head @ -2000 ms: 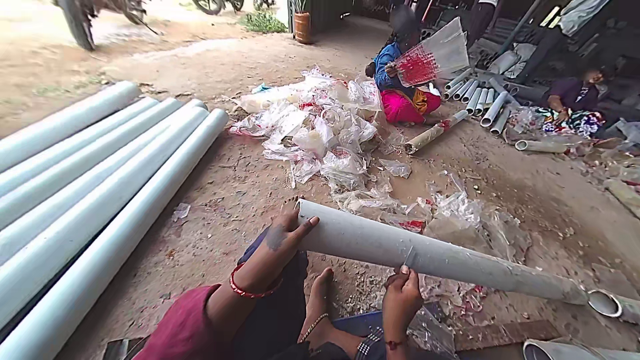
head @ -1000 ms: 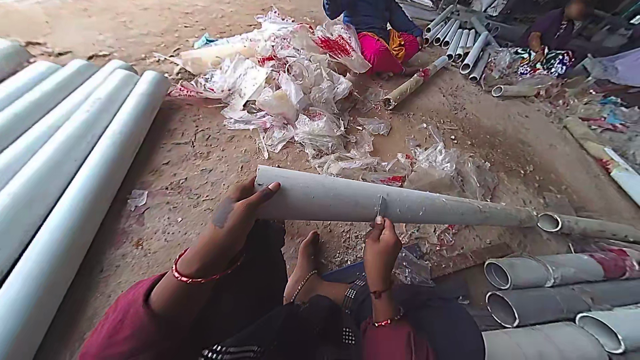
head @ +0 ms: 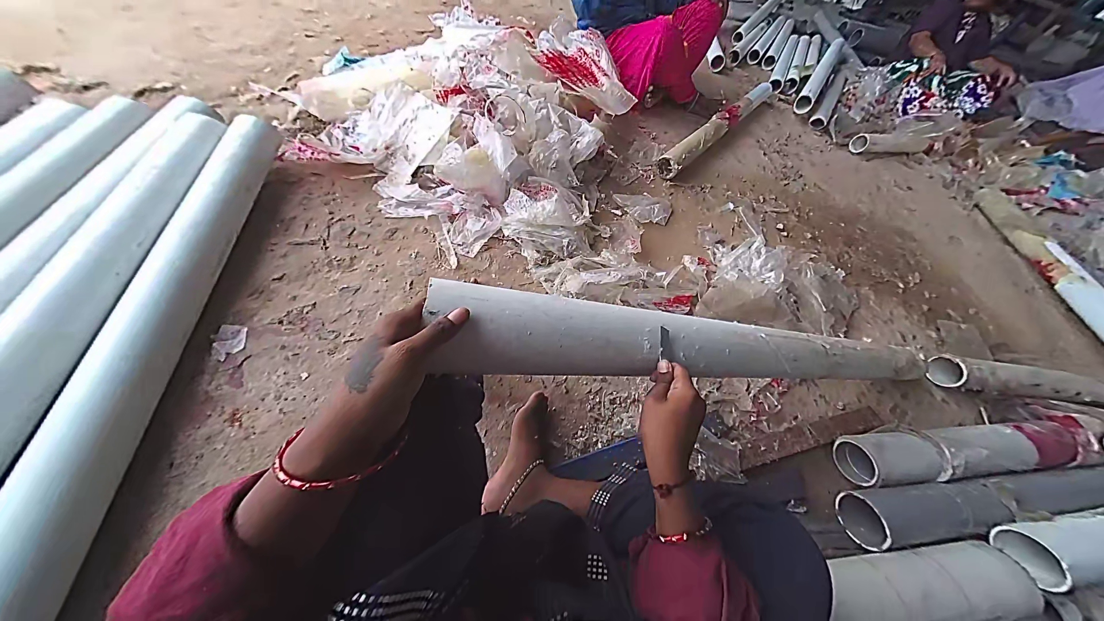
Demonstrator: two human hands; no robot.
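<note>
A long grey plastic pipe (head: 552,332) lies across in front of me, its near end at the left. Around that end my left hand (head: 410,345) is closed, thumb on top and fingers behind. A small thin metal blade (head: 663,342) rests against the pipe's side, pinched between the thumb and fingers of my right hand (head: 673,405). The pipe's far end reaches the open mouth of another pipe (head: 1018,378) at the right. My bare foot (head: 526,440) is on the ground below the pipe.
Several pale pipes (head: 164,285) lie at the left. Crumpled plastic film (head: 492,147) is heaped ahead. Several grey pipes (head: 940,509) lie at the lower right. A person in pink trousers (head: 660,47) sits beyond the heap, and another person (head: 957,52) sits at the upper right.
The view has tipped down and right, bringing in the lower-right pipes. My left hand still holds the pipe's end, and the blade in my right hand stays against its side.
</note>
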